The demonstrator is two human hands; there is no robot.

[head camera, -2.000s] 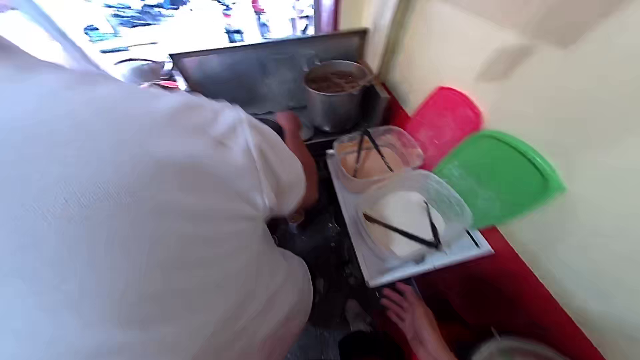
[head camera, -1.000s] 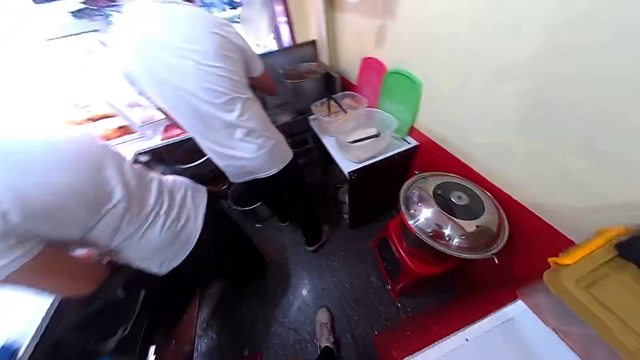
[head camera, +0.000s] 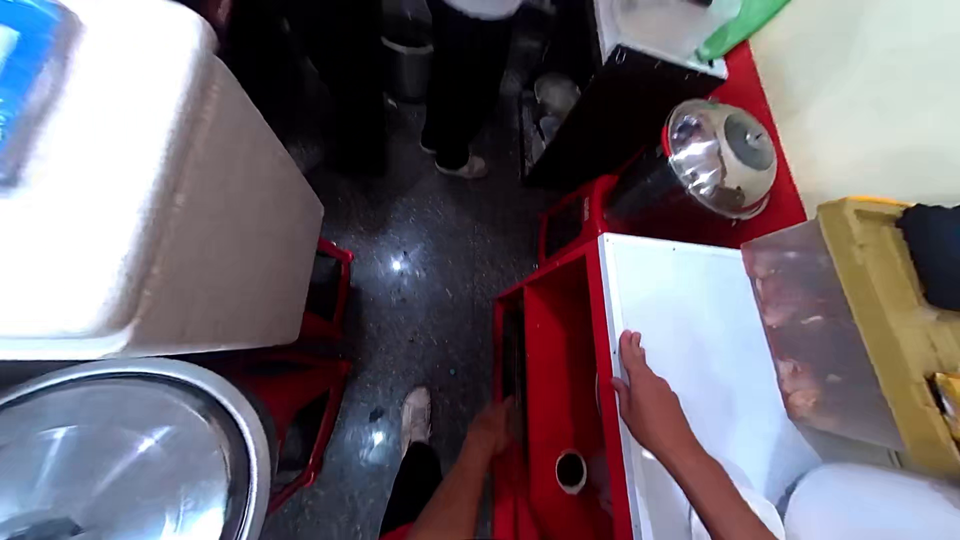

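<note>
My right hand rests with its palm and fingers on the edge of a white countertop at the lower right. Lower and to the left, my left hand is at the front edge of a red cabinet with open compartments. It is blurred, and whether its fingers hold the edge cannot be told. Inside the cabinet, near the bottom, shows a round white-rimmed opening or container. A clear bin with a tan lid stands on the counter to the right of my right hand.
A pot with a shiny metal lid stands beyond the counter. At left are a large white cooler box, a big round metal lid and red stools. Co-workers' legs stand at the top. The dark floor looks shiny.
The view has swung down to the floor and the red cabinet. Both of my hands are now in sight, where one second ago neither was plainly visible. The two co-workers show mostly as legs now.
</note>
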